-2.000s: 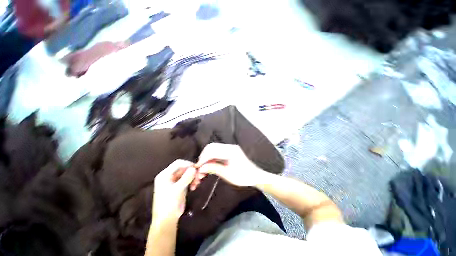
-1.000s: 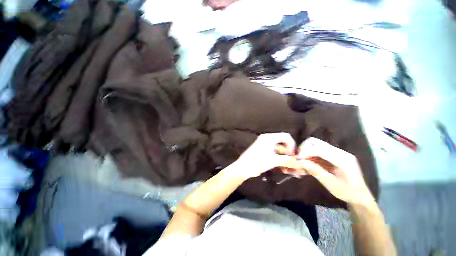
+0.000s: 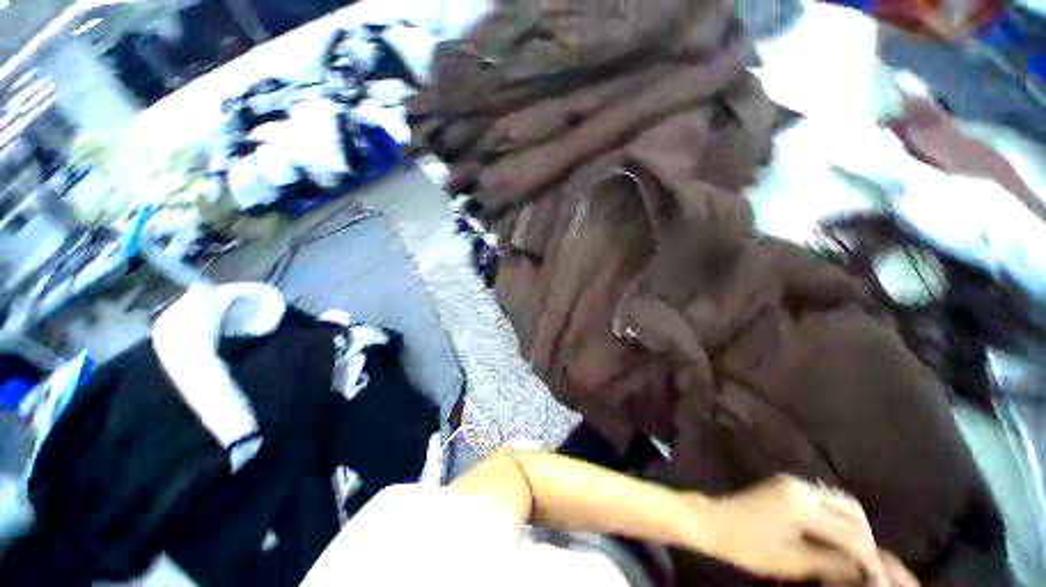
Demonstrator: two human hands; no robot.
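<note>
The brown jacket point(image 3: 849, 390) spreads from the centre to the lower right, soft and folded. A pale, shiny line, which looks like a zipper point(image 3: 621, 300), curves along an edge of it. My left hand point(image 3: 820, 533) lies low on the jacket at the right, blurred, its fingers pointing to the lower right corner. Whether its fingers hold anything cannot be made out. My right hand is not visible.
A pile of brown garments point(image 3: 596, 92) adjoins the jacket at the top. Black-and-white garments point(image 3: 103, 424) are heaped low at left, beside speckled floor point(image 3: 488, 333). A dark cord bundle point(image 3: 975, 304) and reddish-brown fabric point(image 3: 958, 149) lie at right.
The view has swung left, so the jacket, cords and my left hand sit further right. The red snips and my right hand have left the view. The black-and-white garments now show more fully.
</note>
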